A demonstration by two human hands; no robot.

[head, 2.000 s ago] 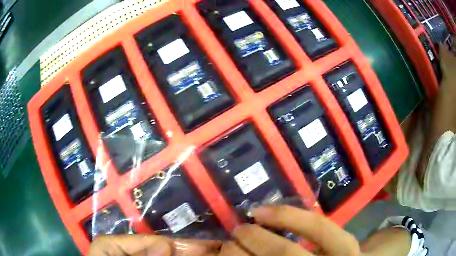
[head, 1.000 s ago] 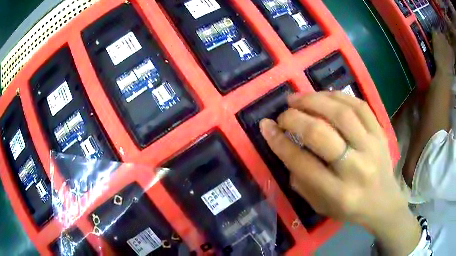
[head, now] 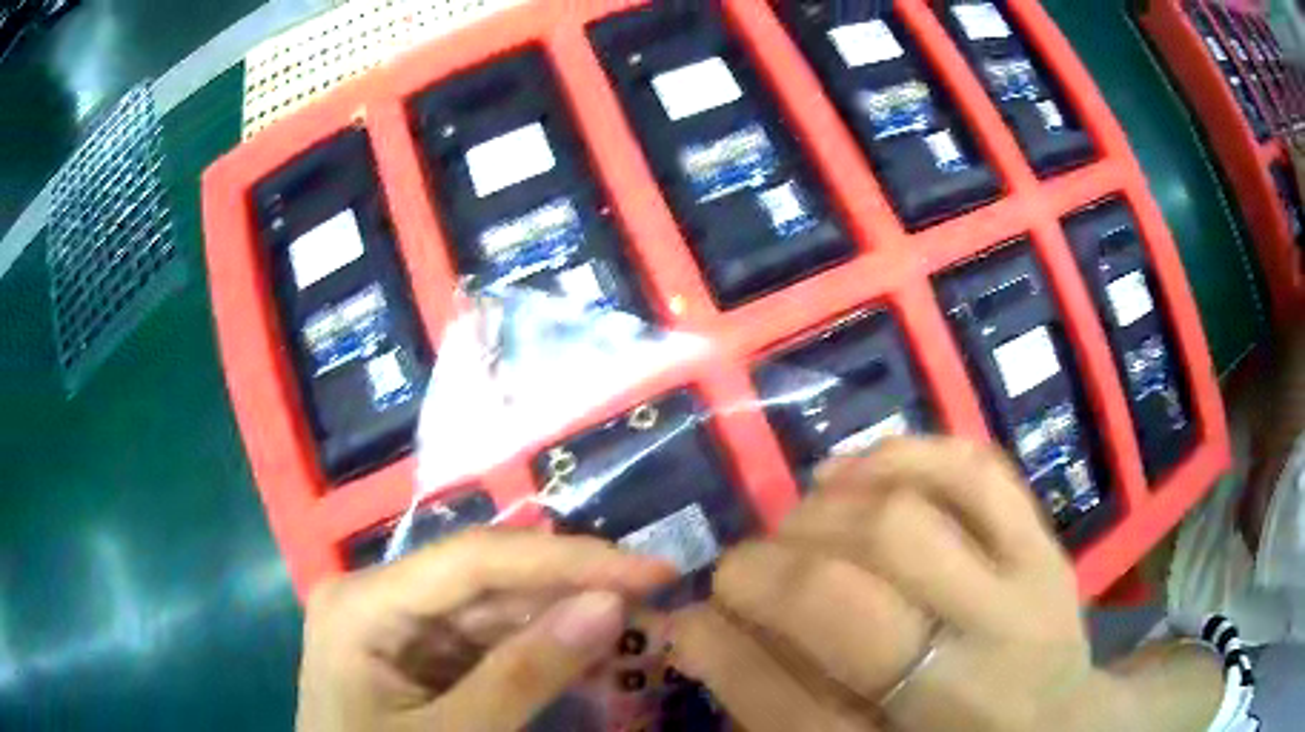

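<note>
A red foam tray (head: 895,269) holds black phones, back side up, in two rows of pockets. A clear glossy film (head: 530,375) lies over the near left pockets, with a few small black squares (head: 631,642) and gold rings (head: 644,418) showing. My left hand (head: 472,629) is at the bottom, thumb and fingers closed on the film. My right hand (head: 902,608) meets it over the near row, fingers bent at the film; whether it grips anything is hidden. A phone (head: 859,379) shows partly beyond my right hand.
A cream dotted sheet (head: 322,65) lies along the tray's far edge. A sheet with a dark square grid (head: 112,236) lies on the dark green bench (head: 143,472) at left. Another red tray (head: 1228,115) is at far right, near a person's pale clothing (head: 1216,551).
My right hand has moved left from over a near-row phone to the film beside my left hand. My left hand has come into view. The tray appears shifted right.
</note>
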